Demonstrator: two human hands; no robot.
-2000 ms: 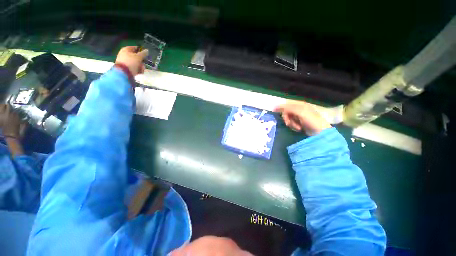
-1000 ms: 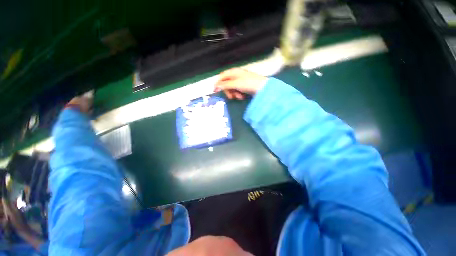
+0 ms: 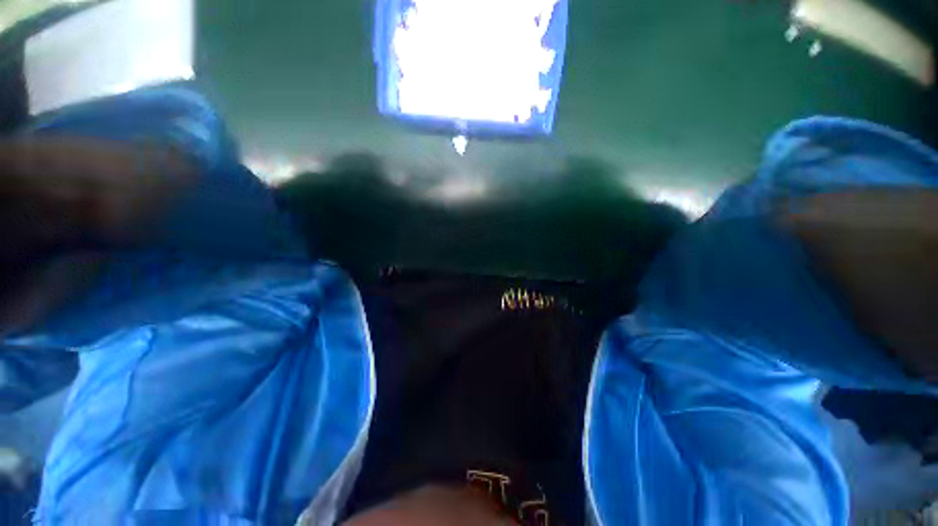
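Observation:
The blue tray (image 3: 470, 127) lies on the green bench at the top middle of the head view, full of small white parts (image 3: 473, 57). One loose white part (image 3: 460, 145) lies just in front of its near edge. My left hand (image 3: 93, 195) is a large brown blur at the left edge, close to the camera. My right hand (image 3: 874, 257) is a similar blur at the right edge. The fingers of both are cut off or too blurred to make out, and no held thing shows. Both are apart from the tray.
A white paper sheet (image 3: 108, 51) lies on the bench at the upper left. Small white bits (image 3: 803, 41) lie at the upper right near the white strip (image 3: 869, 33). My dark clothing and open blue smock fill the lower part.
The view has tipped down, so the belt and the post are out of the picture. Both hands have left the bench area and come close to the camera at the sides.

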